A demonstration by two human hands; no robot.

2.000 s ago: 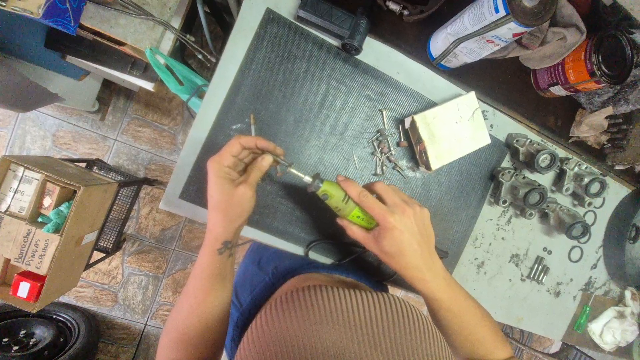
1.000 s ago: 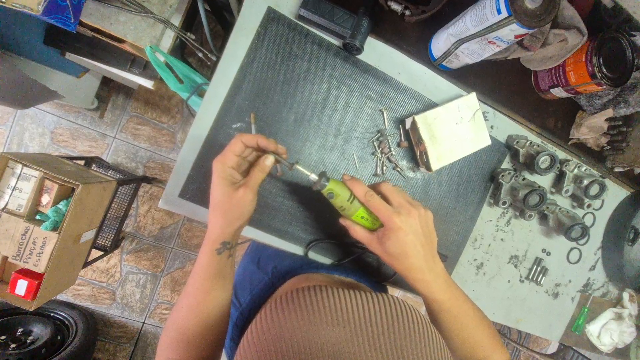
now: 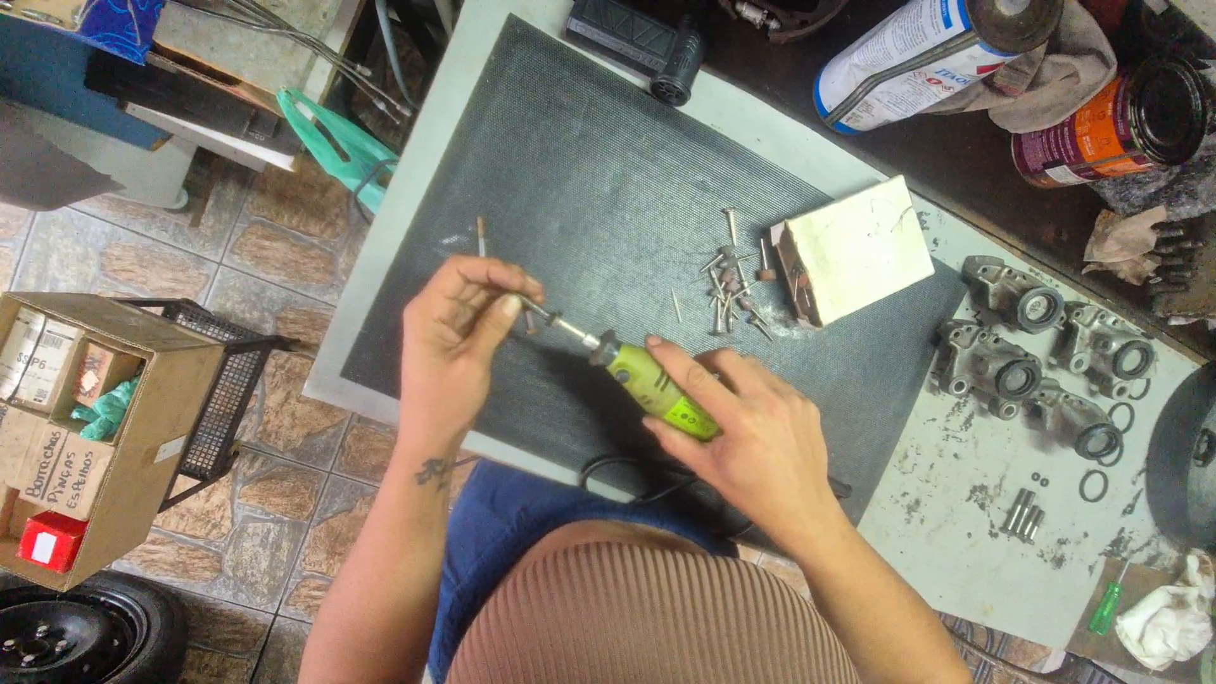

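Note:
My right hand (image 3: pixel 750 408) is wrapped around a green rotary tool (image 3: pixel 665 385), its tip pointing up and left. In my left hand (image 3: pixel 465 323) a small metal piece (image 3: pixel 530 306) is pinched between thumb and fingers, against the tool's bit; its exact kind cannot be told. Beyond those fingers a thin rod with a brownish end (image 3: pixel 481 236) lies on the black textured mat (image 3: pixel 589 171). Several small shanked bits (image 3: pixel 730 275) are piled on the mat beside an open cream cardboard box (image 3: pixel 855 252). The tool's black cord (image 3: pixel 617 464) loops near the mat's lower edge.
Several metal castings with round black seals (image 3: pixel 1016 375) stand at the right, near rubber rings (image 3: pixel 1093 485) and small metal pins (image 3: pixel 1022 516). Cans (image 3: pixel 1073 142) stand at the upper right. A green screwdriver (image 3: pixel 1107 603) lies lower right. A cardboard box (image 3: pixel 123 456) is left of the table.

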